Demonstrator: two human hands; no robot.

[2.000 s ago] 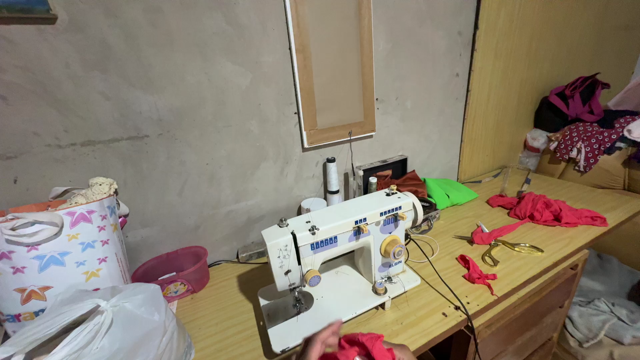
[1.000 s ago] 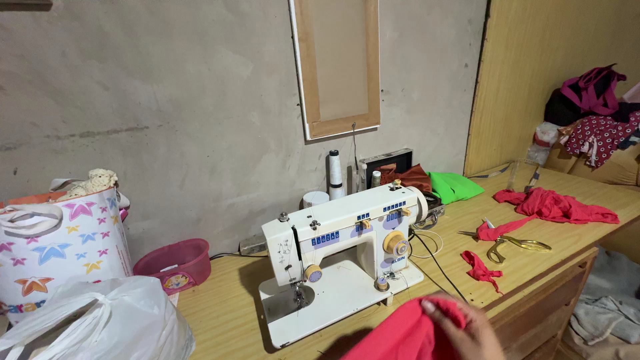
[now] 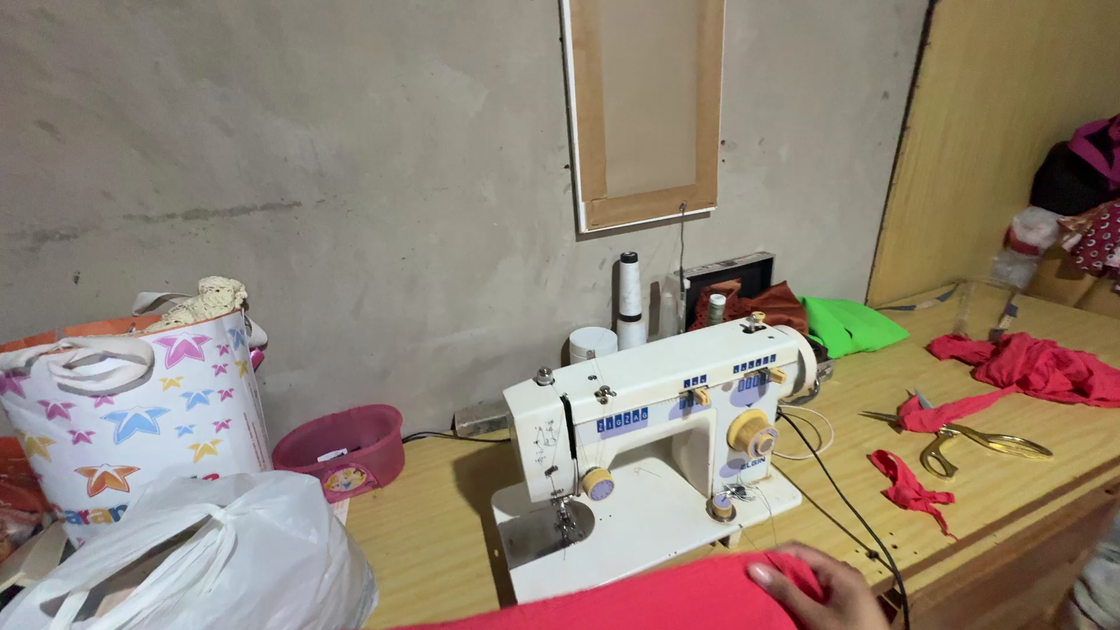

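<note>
Red fabric point(image 3: 630, 599) stretches across the bottom of the view, in front of the white Elgin sewing machine point(image 3: 647, 385). At its right end my right hand point(image 3: 822, 591) grips the edge, thumb on top. My left hand is out of the picture. The machine's needle and presser foot point(image 3: 569, 521) stand over the metal plate with no fabric under them. To the right, gold-handled scissors point(image 3: 949, 437) lie on the wooden table, partly under a strip of a red cloth heap point(image 3: 1041, 367). A small red scrap point(image 3: 910, 490) rests nearer the table edge.
A pink plastic basin point(image 3: 341, 455), a star-patterned bag point(image 3: 140, 411) and a white plastic bag point(image 3: 201, 560) stand at the left. Behind the machine are a white thread cone point(image 3: 630, 302) and green cloth point(image 3: 849, 325). A black cable point(image 3: 844, 503) crosses the table on the right.
Two seconds ago both hands were low in front of the machine with bunched red fabric. The fabric is now spread out, and my right hand is farther right with its edge.
</note>
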